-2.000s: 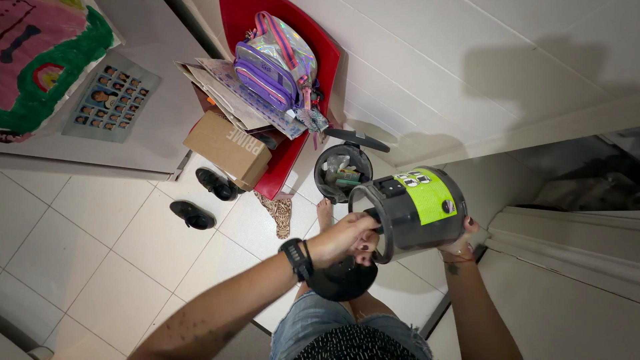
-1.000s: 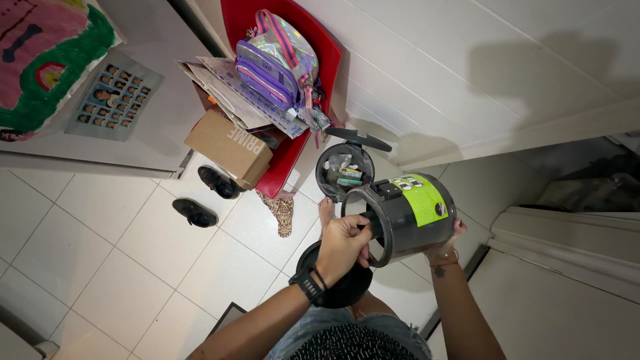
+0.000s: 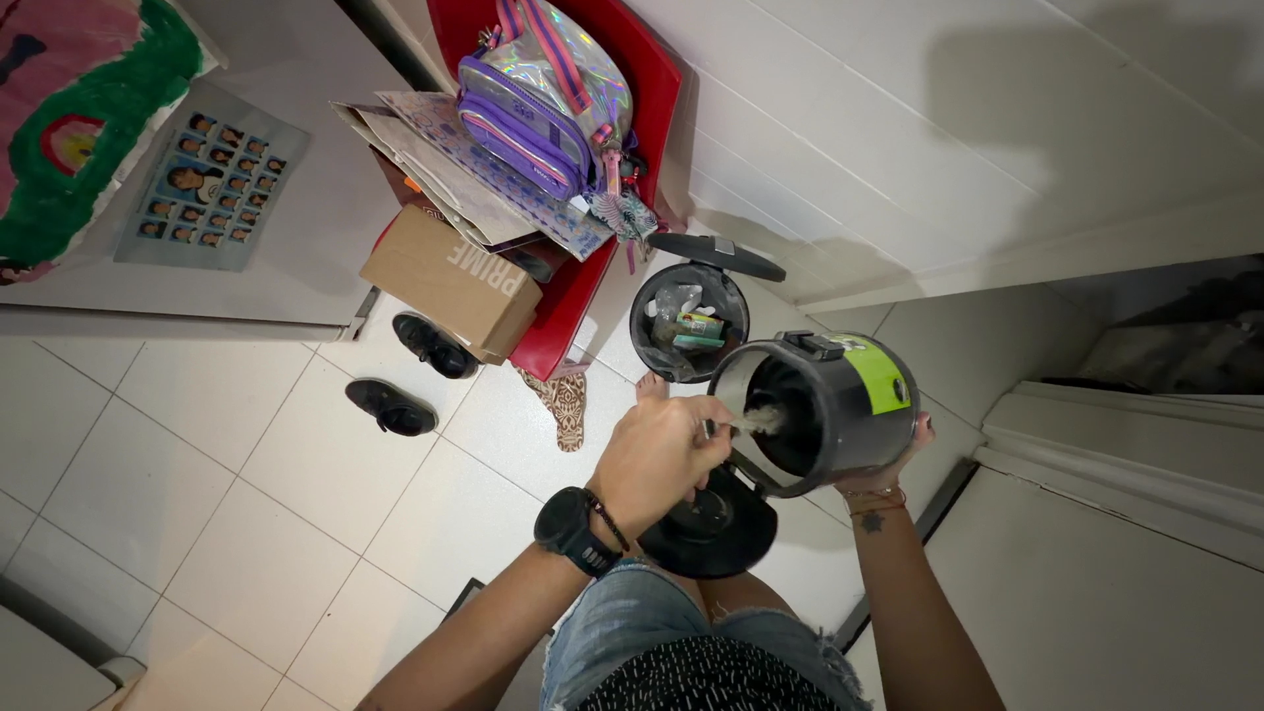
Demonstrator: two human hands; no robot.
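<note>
A vacuum cleaner's dust canister (image 3: 839, 425), dark and translucent with a lime-green label, lies tilted on its side in front of me. My right hand (image 3: 894, 464) holds it from below and behind, most fingers hidden. Its round black lid (image 3: 716, 523) hangs swung down from the rim. My left hand (image 3: 667, 459), wearing a black watch, pinches a tuft of grey dust and hair (image 3: 758, 420) at the canister's mouth. Just beyond stands a small black trash bin (image 3: 642, 341) with its lid (image 3: 721, 257) raised and mixed rubbish inside.
A red chair (image 3: 568, 316) holds a purple and silver backpack (image 3: 533, 118), folders (image 3: 464, 188) and a cardboard box (image 3: 444, 281). Black shoes (image 3: 392, 407) and a patterned cloth (image 3: 563, 405) lie on the tiled floor. A white wall (image 3: 839, 128) borders the bin; a pale cabinet (image 3: 1096, 602) stands right.
My left hand has drawn back from inside the canister's mouth, and a tuft of dust now shows at its fingers. My right hand still supports the canister.
</note>
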